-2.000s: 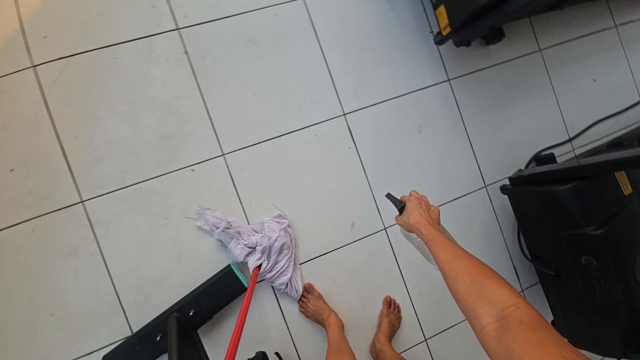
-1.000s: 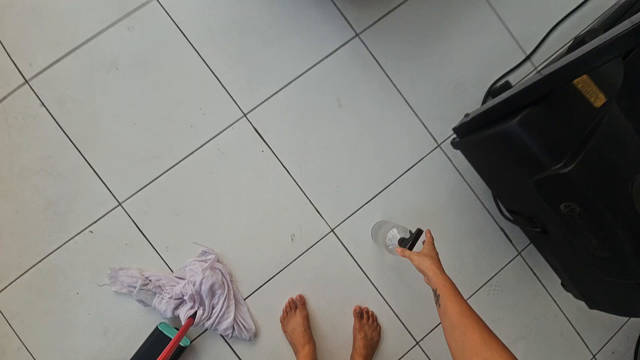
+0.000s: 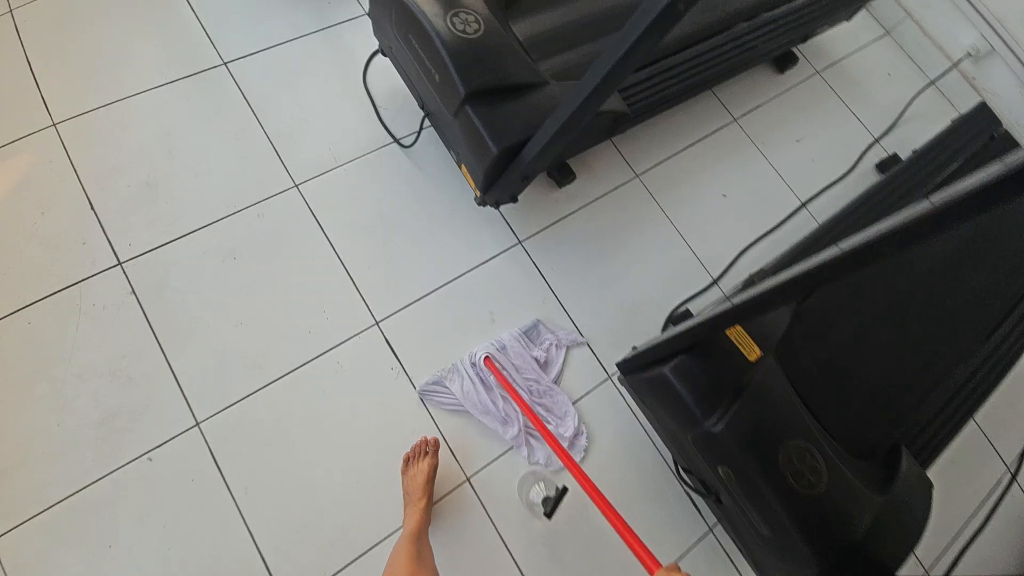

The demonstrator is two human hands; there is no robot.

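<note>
A small part of a hand, most likely my right hand (image 3: 670,570), shows at the bottom edge, closed on the red mop handle (image 3: 572,464); most of that hand is cut off. The handle runs up to a pale lilac cloth (image 3: 512,392) spread on the tiled floor. Just below the cloth, a clear spray bottle (image 3: 534,492) with a black nozzle is near the handle, with no hand on it. My left hand is out of the frame.
Two black treadmills stand on the white tiles, one at the top (image 3: 512,88) and one at the right (image 3: 760,424). A power cable (image 3: 832,188) trails across the floor between them. One bare foot (image 3: 420,480) is at the lower middle.
The hand that held the spray bottle has let it go. The red handle and cloth, earlier left of the feet, are now right of the visible foot. The view has swung right.
</note>
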